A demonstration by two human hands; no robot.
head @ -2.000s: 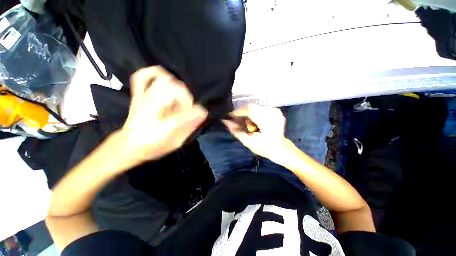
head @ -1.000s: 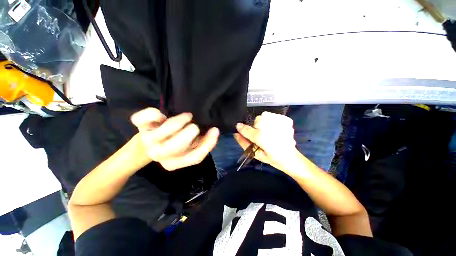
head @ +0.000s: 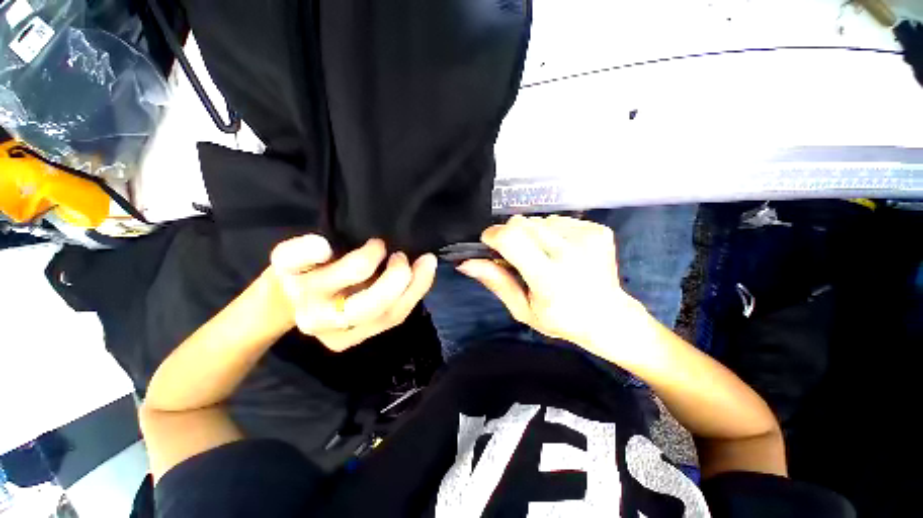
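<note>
A black garment (head: 405, 121) hangs over the table edge towards my lap. My left hand (head: 354, 293) grips the garment's lower edge with curled fingers. My right hand (head: 552, 273) holds small thread snips (head: 464, 250), their dark blades pointing left at the garment edge beside my left fingertips. The snips' handles are mostly hidden in my right palm. Whether the blades touch the cloth or a thread cannot be told.
The white table (head: 708, 101) has a ruler-marked front edge. A clear plastic bag (head: 81, 101) and an orange item (head: 51, 192) lie at the left. More black cloth (head: 182, 293) lies at the left, and dark garments (head: 779, 334) at the right.
The snips in my right hand pointed down towards my lap a second ago; now they point left at the garment edge. My left hand still holds the edge.
</note>
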